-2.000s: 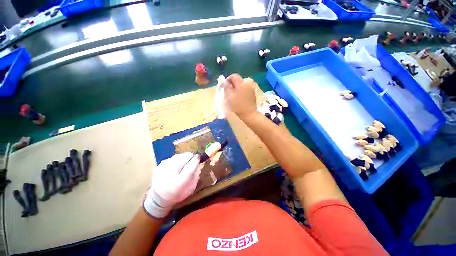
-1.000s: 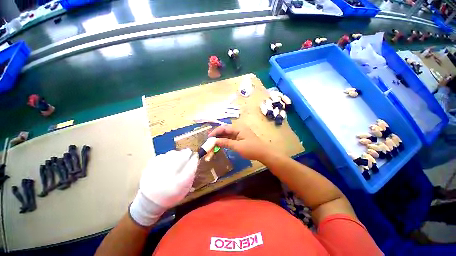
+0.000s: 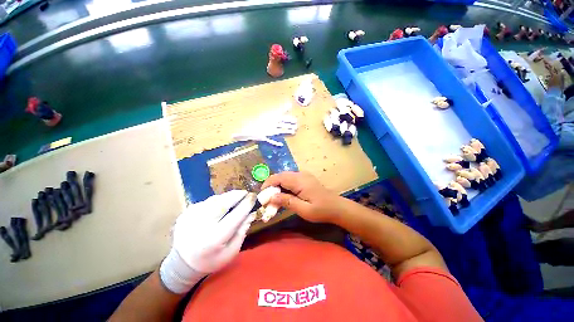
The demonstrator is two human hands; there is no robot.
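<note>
My left hand [image 3: 211, 233], in a white glove, holds a black limb part, mostly hidden by the fingers. My bare right hand [image 3: 305, 196] pinches a cream piece [image 3: 269, 195] against the limb's end; their exact contact is hidden. The hands are at the near edge of a brown stained card [image 3: 233, 171] on a dark blue mat [image 3: 195, 177]. A green-rimmed pot or cap [image 3: 260, 172] sits on the card just beyond the fingers. Cream-and-black pieces [image 3: 344, 118] are clustered on the cardboard board's right side. Black limb parts [image 3: 63, 204] lie in a row at left.
A light-blue tray [image 3: 403, 141] holding cream-and-black pieces stands at right. A white cloth-like piece [image 3: 269, 127] and a small white wad or bottle [image 3: 305, 93] lie on the board [image 3: 220, 116]. Red-topped figure parts [image 3: 275, 61] stand on the green belt [image 3: 157, 69].
My right hand has come from the board's top to meet my left hand, leaving the white cloth-like piece on the board. Both hands are now nearer my body, and the green-rimmed pot is uncovered.
</note>
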